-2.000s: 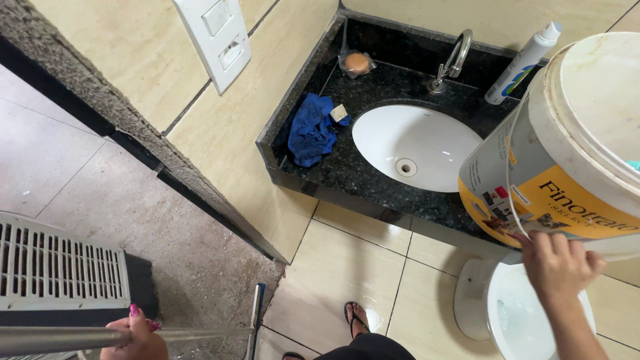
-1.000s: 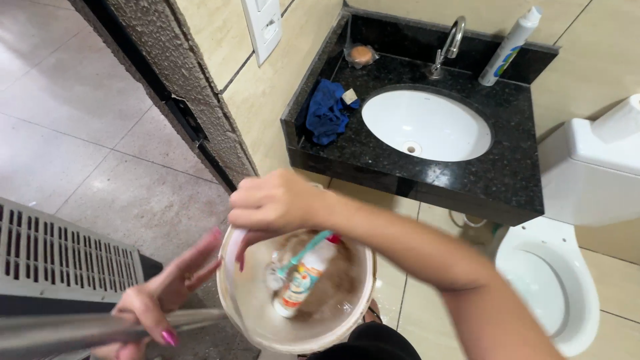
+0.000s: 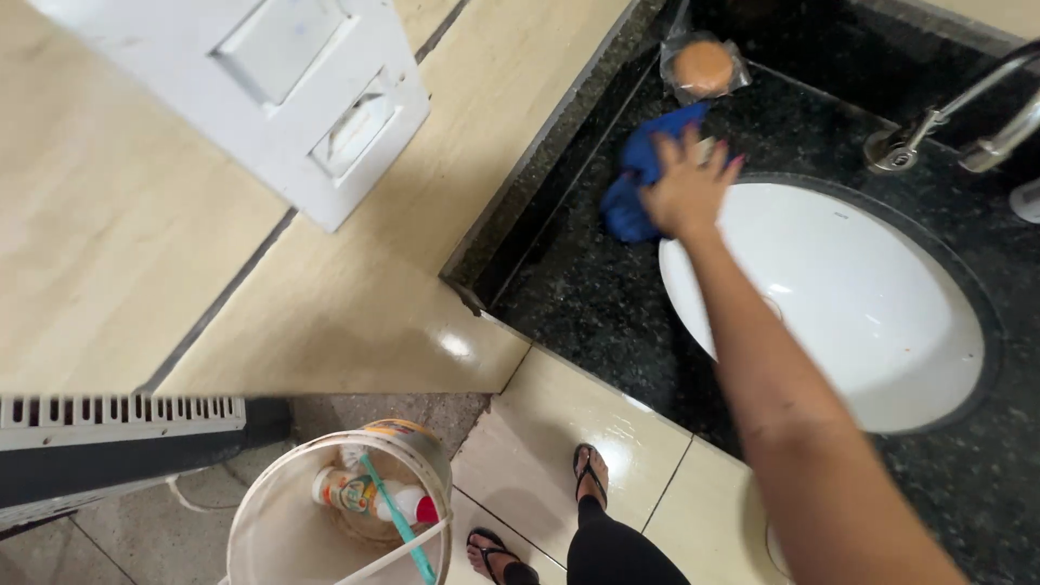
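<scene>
My right hand reaches across the black granite countertop, its fingers spread over a blue cloth. A small pale block shows by the fingers; whether the hand grips either cannot be told. The white oval sink lies beneath the forearm. Behind the cloth is a round orange-brown item in clear plastic wrap. At the bottom left, a white plastic bucket holds a bottle with a red cap and a turquoise-handled brush. My left hand is out of view.
A chrome faucet stands behind the sink, with part of a white container at the right edge. A switch plate is on the tiled wall. A slatted grey appliance is at the left; my sandalled feet are below.
My right hand has left the bucket and moved onto the blue cloth. My left hand and the metal pole have gone out of view. The view has shifted closer to the counter.
</scene>
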